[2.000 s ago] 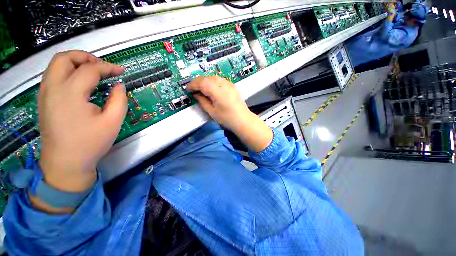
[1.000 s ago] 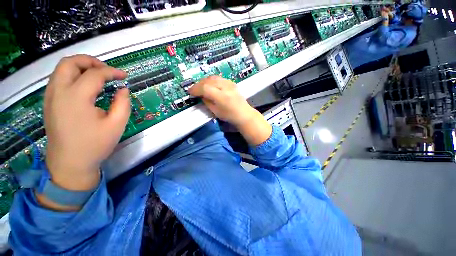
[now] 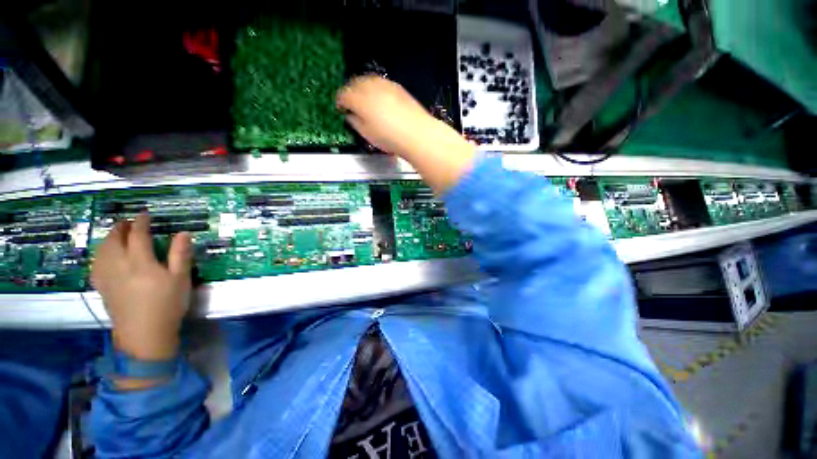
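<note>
Green circuit boards [image 3: 300, 246] lie in a row between pale rails. My left hand [image 3: 143, 278], with a blue strap at the wrist, is over a board at the left, fingers spread and pointing away from me; no part shows in it. My right hand [image 3: 381, 112] reaches across the boards to the bins, at the edge between the heap of green connectors [image 3: 288, 85] and the dark bin [image 3: 408, 45]. It is blurred, and its fingertips are partly hidden, so I cannot tell if it holds anything.
A white tray [image 3: 486, 112] with loose small black parts stands right of the dark bin. A black bin with red pieces [image 3: 202, 45] stands at the left. The near rail [image 3: 430, 272] runs in front of me. A black cable loops beyond the far rail at the right.
The view has swung left and up to the bins. My right hand has left the board and moved out to the bins. My left hand now has its fingers spread over a board.
</note>
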